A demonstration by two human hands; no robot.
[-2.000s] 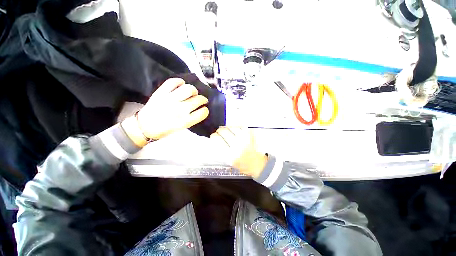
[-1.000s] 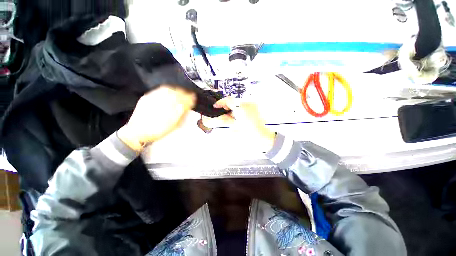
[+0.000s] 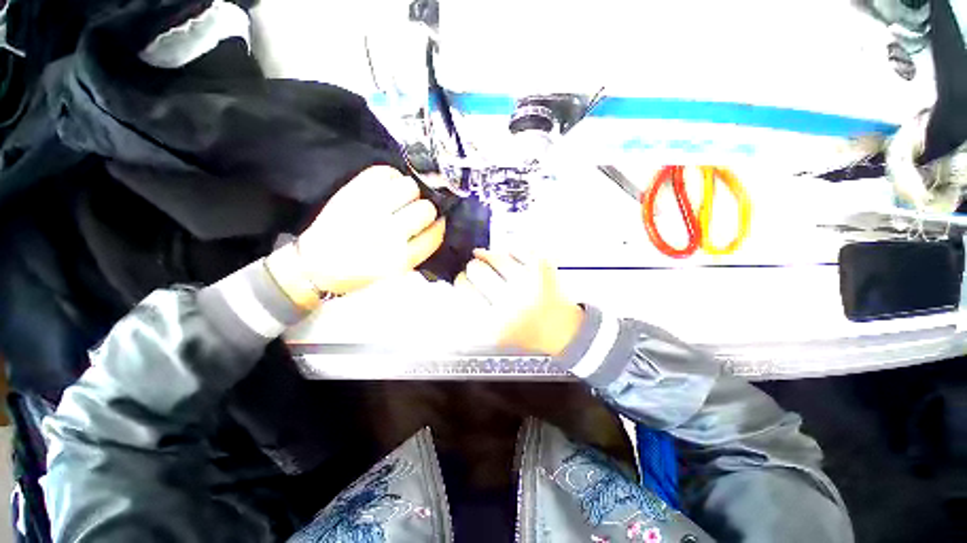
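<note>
A large black garment [image 3: 201, 159] is heaped at the left and hangs over the table's front edge. Its narrow black end lies just in front of the presser foot [image 3: 513, 189] of the white sewing machine [image 3: 657, 64]. My left hand [image 3: 366, 235] grips the black cloth left of the foot, fingers curled. My right hand [image 3: 520, 297] lies at the front right side of the cloth end, its fingertips pinching the edge. The overexposed picture hides fine detail at the needle.
Scissors with one red and one yellow loop [image 3: 695, 210] lie right of the foot, blades pointing up-left. A flat black phone-like rectangle [image 3: 901, 279] lies at the right. A dark band and pale threads [image 3: 920, 159] are at the machine's right end. Ruler-like marks run along the table's front edge [image 3: 467, 366].
Since one second ago, my left hand has moved from a blurred position to rest on the cloth. My right hand has drawn back slightly from the foot, and the cloth end is spread wider.
</note>
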